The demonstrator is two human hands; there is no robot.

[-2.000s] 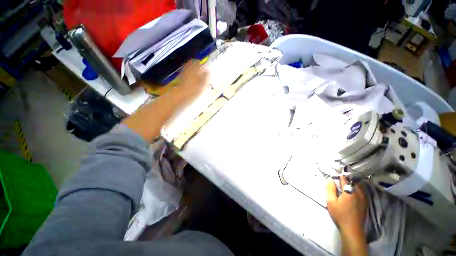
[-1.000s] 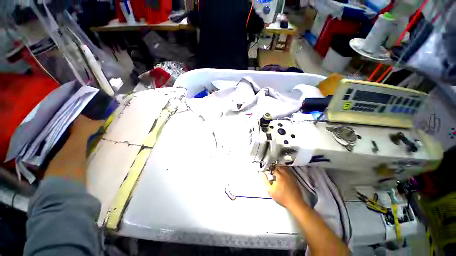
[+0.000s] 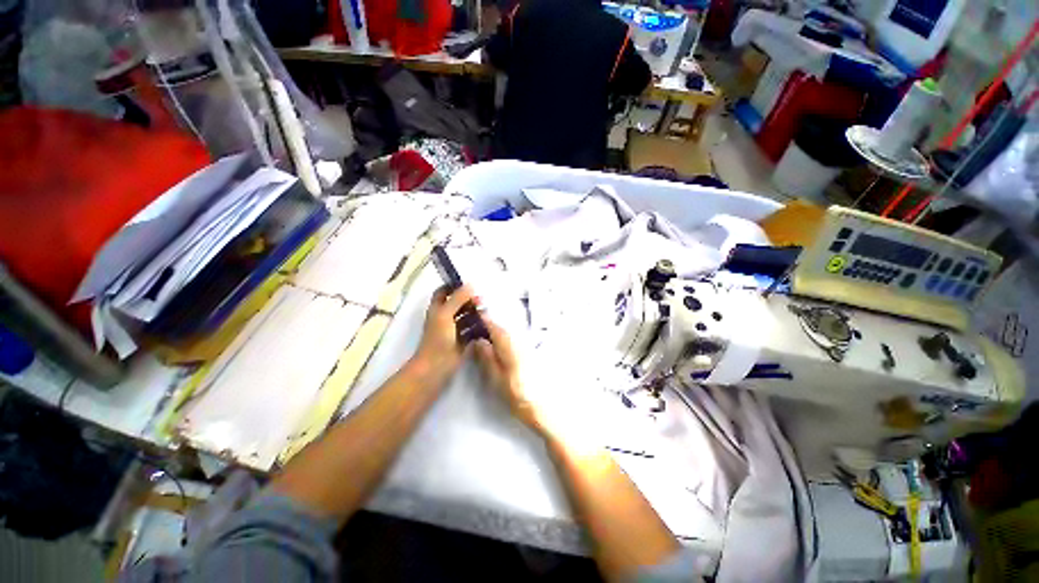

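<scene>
A black smartphone (image 3: pixel 448 269) is held upright-tilted over the white table top (image 3: pixel 439 438), left of the sewing machine (image 3: pixel 741 342). My left hand (image 3: pixel 442 330) grips its lower left side. My right hand (image 3: pixel 498 362) is at its lower right edge, fingertips touching it. The phone's lower part is partly hidden by my fingers. A pale grey garment piece (image 3: pixel 758 478) lies under the machine head and hangs over the table's front edge. Its part near the needle is washed out by the lamp.
The side board (image 3: pixel 251 370) with yellowed tape is at left, with papers and folders (image 3: pixel 199 245) beyond it. A pale tub (image 3: pixel 501 177) of cloth stands behind. The control panel (image 3: pixel 900 264) and yellow-black snips (image 3: pixel 872 498) are right. A person in dark clothing (image 3: pixel 558 80) is at the back.
My left hand has come from the folders to the table's middle, now with the phone. My right hand has left the cloth by the needle and moved left to the phone.
</scene>
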